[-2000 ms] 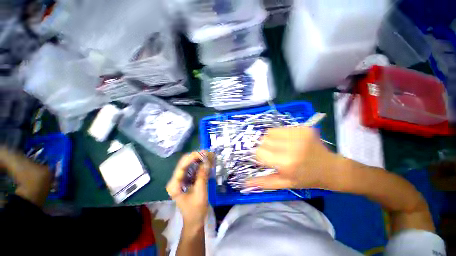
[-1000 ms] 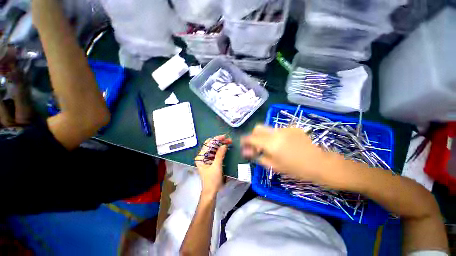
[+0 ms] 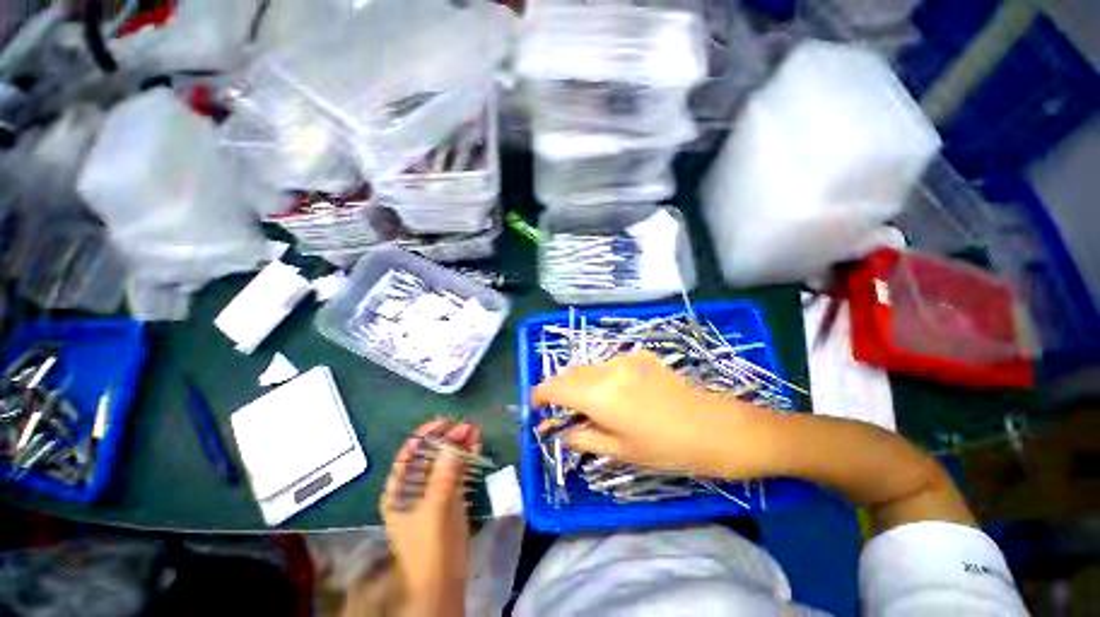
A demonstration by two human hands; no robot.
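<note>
My left hand (image 3: pixel 425 494) holds a fanned bunch of slim metal rods (image 3: pixel 416 472) across its palm and fingers, left of the blue tray. The blue parts tray (image 3: pixel 651 522) is heaped with loose silver rods (image 3: pixel 627 479). My right hand (image 3: pixel 615 404) is over the left part of the heap, palm down, fingers bent towards the rods. Its fingertips are partly hidden, and I cannot tell if it grips a rod. A small white slip (image 3: pixel 504 492) lies between my left hand and the tray.
Left: a white scale (image 3: pixel 298 440), a blue pen-like thing (image 3: pixel 211 432), another blue tray (image 3: pixel 118 422) with metal parts. Behind: a clear box of white pieces (image 3: pixel 416 323), a clear box of rods (image 3: pixel 613 263), stacked clear boxes (image 3: pixel 609 109), a tall white container (image 3: pixel 820 157). Right: a red tray (image 3: pixel 935 362), white sheet (image 3: pixel 850 380).
My right hand has moved from beside my left hand onto the tray's rods. My left hand still holds its bunch. The view has shifted, and the neighbour's arm at left is out of view.
</note>
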